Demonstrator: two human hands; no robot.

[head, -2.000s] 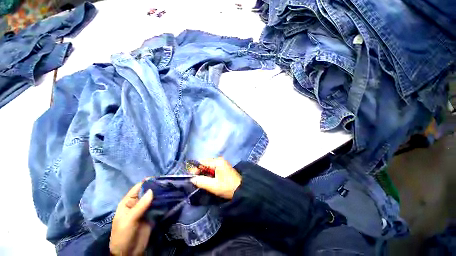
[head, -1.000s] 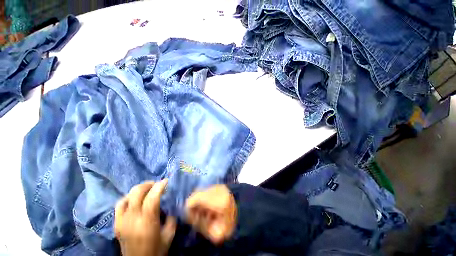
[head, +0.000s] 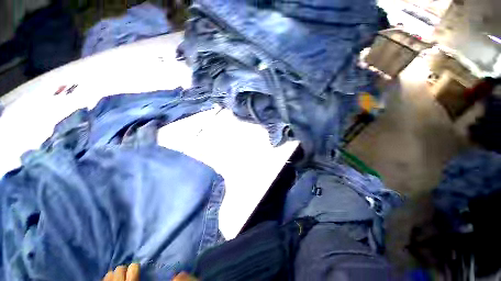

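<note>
The blue denim garment (head: 137,192) lies spread over the table at the left and lower left, with a stitched band along its right edge. A sleeve stretches from it toward the pile. Only a few fingertips of my left hand (head: 123,273) show at the bottom edge, against the garment's near part. A small piece of my right hand (head: 184,276) shows just right of it, also cut off by the edge. What either hand holds is hidden.
A tall denim pile (head: 307,60) hangs over the right edge of the white table (head: 241,164). Denim with a small dark label (head: 316,190) lies below it near my lap. Red scraps (head: 60,89) lie on the far tabletop. Boxes (head: 390,52) stand at the upper right.
The view has swung to the right, so table, garment and pile have shifted left in the picture. Both hands have dropped mostly out of the bottom. The snips seen earlier no longer show.
</note>
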